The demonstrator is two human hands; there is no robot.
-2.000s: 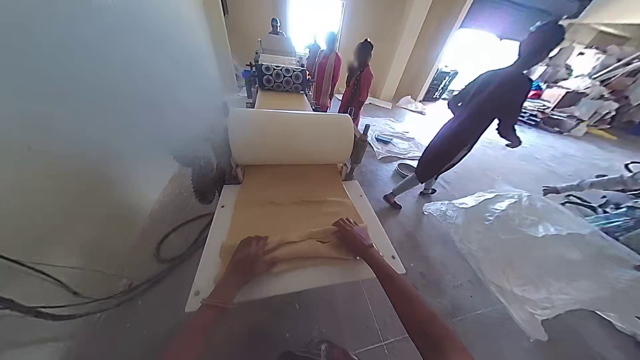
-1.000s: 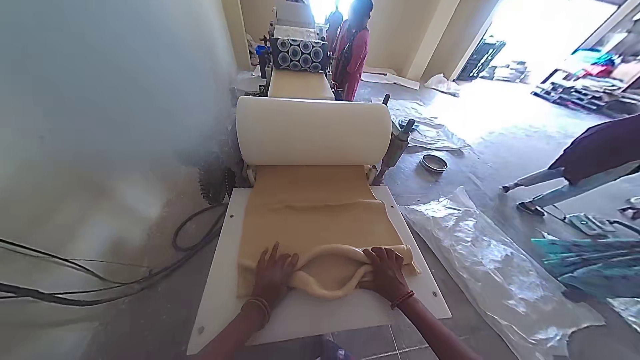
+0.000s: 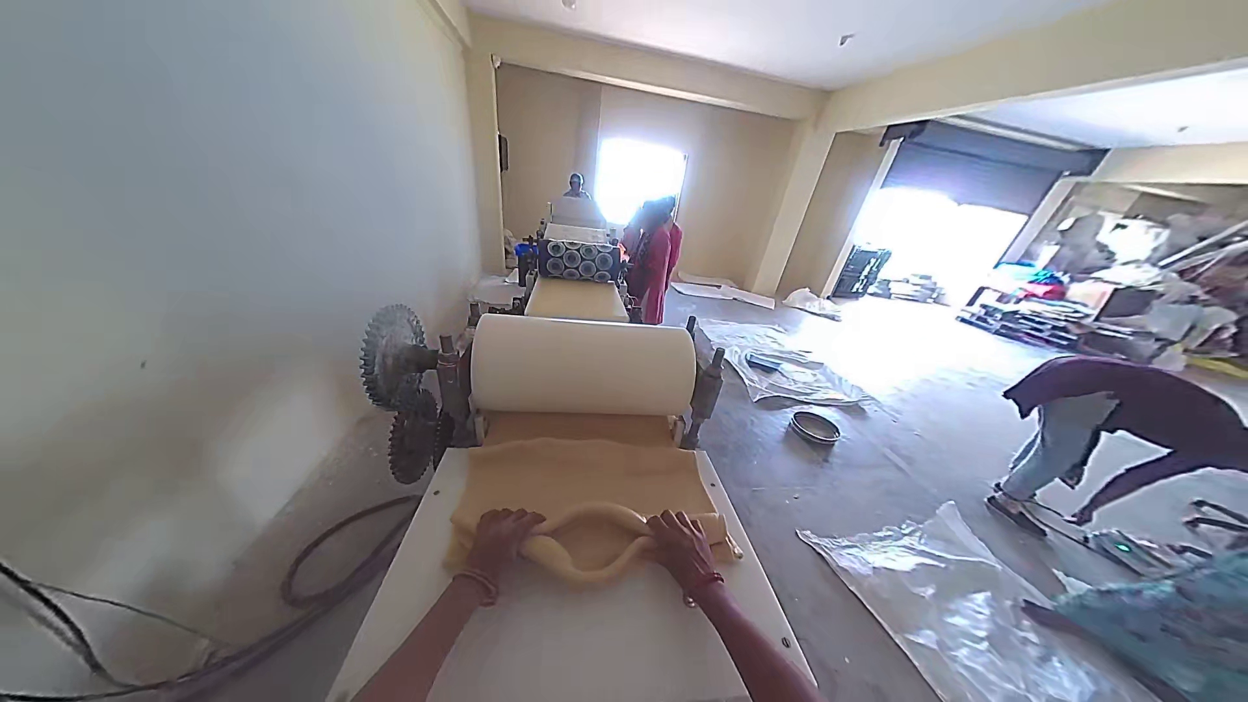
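A wide tan dough sheet (image 3: 575, 473) lies on the white feed board (image 3: 556, 643) and reaches back under the large white roller (image 3: 583, 366). Its near edge is bunched into thick folds that form an eye-shaped loop. My left hand (image 3: 502, 541) presses on the left end of these folds, palm down. On their right end, beside a rolled flap at the board's right side, rests my right hand (image 3: 682, 551). Both hands touch the dough; whether the fingers grip it or only lie on it is not clear.
Exposed gears (image 3: 392, 356) stand left of the roller, with black cables (image 3: 341, 575) below. A round metal sieve or pan (image 3: 815, 427) and plastic sheets (image 3: 955, 604) lie on the floor at right. A person (image 3: 1131, 419) bends down there. More people stand by the machine's far end.
The sheet's cross fold has moved toward the roller. My hands remain on the bunched near edge. The person at right, who walked past earlier, now bends low. The view has tilted up.
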